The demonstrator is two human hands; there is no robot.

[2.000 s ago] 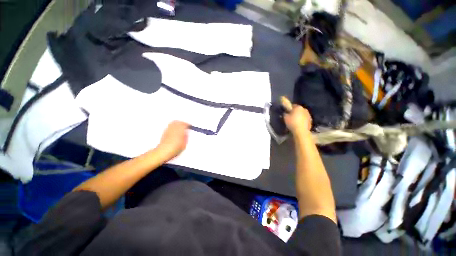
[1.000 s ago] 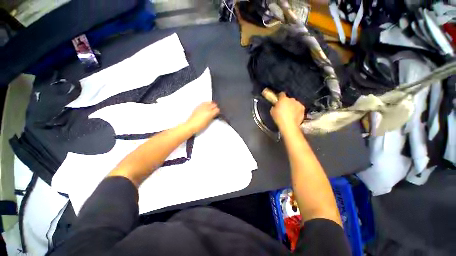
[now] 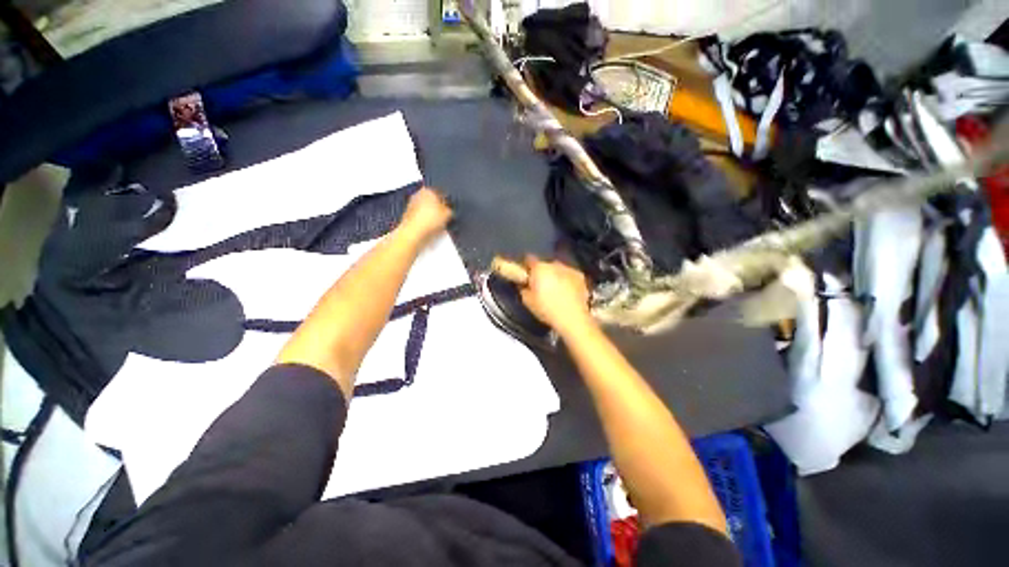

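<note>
A large white jacket front panel (image 3: pixel 476 399) lies on the dark pressing table, with a dark seam (image 3: pixel 437 297) running lengthwise and a dark L-shaped line below it. A slimmer white piece (image 3: pixel 321 166) lies on the far side, with dark speckled fabric (image 3: pixel 343 225) between. My left hand (image 3: pixel 426 210) rests at the right end of that dark fabric; whether it pinches the cloth is not clear. My right hand (image 3: pixel 555 295) grips the light handle of the steam iron (image 3: pixel 511 310), whose curved metal edge is at the panel's right edge, by the seam end.
A cloth-wrapped hose (image 3: pixel 775 246) crosses from the right to the iron, and another wrapped line (image 3: pixel 575 155) comes down from above. A black cloth bundle (image 3: pixel 664 188) lies behind. A phone (image 3: pixel 195 131) stands near the dark bolster (image 3: pixel 210 55). A blue basket (image 3: pixel 725 476) is below the table.
My right hand has brought the iron left to the panel's edge. My left hand has moved from the panel's seam end up to the dark fabric's end. Earlier, the view also turned.
</note>
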